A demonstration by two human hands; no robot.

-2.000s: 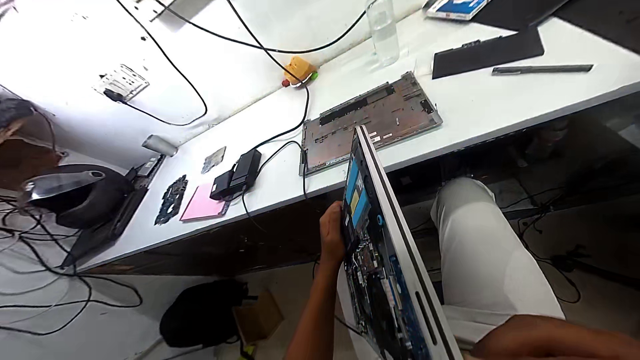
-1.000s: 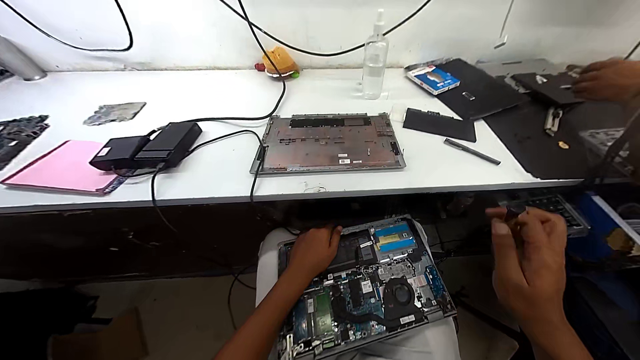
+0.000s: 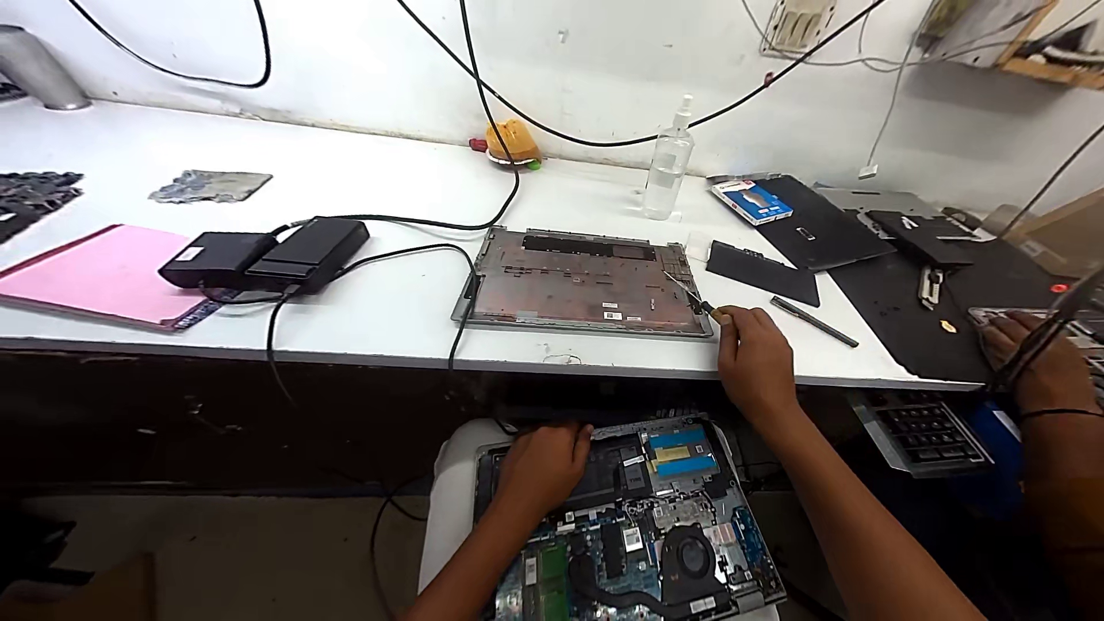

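An opened laptop chassis [image 3: 638,500] rests on my lap, its fan, green memory module and blue-taped drive showing. My left hand [image 3: 548,461] lies on its upper left edge, fingertips at the rim. My right hand [image 3: 755,349] is over the front edge of the bench and grips a screwdriver [image 3: 707,308] with a yellowish handle and a thin shaft. The shaft points up and left over the laptop's bottom cover [image 3: 569,289], which lies inside up on the white bench. Whether the tip touches the cover, I cannot tell.
Near the cover are a pen [image 3: 815,323], a black panel [image 3: 763,272], a clear spray bottle [image 3: 668,164] and black power adapters [image 3: 306,250] with cables. A pink folder [image 3: 103,272] lies left. At right, a co-worker's hand [image 3: 1044,362] rests beside a black mat [image 3: 914,319].
My right hand has moved from beside the chassis up to the bench edge by the cover. The chassis, held tilted up two seconds ago, now lies on my lap. The view has swung.
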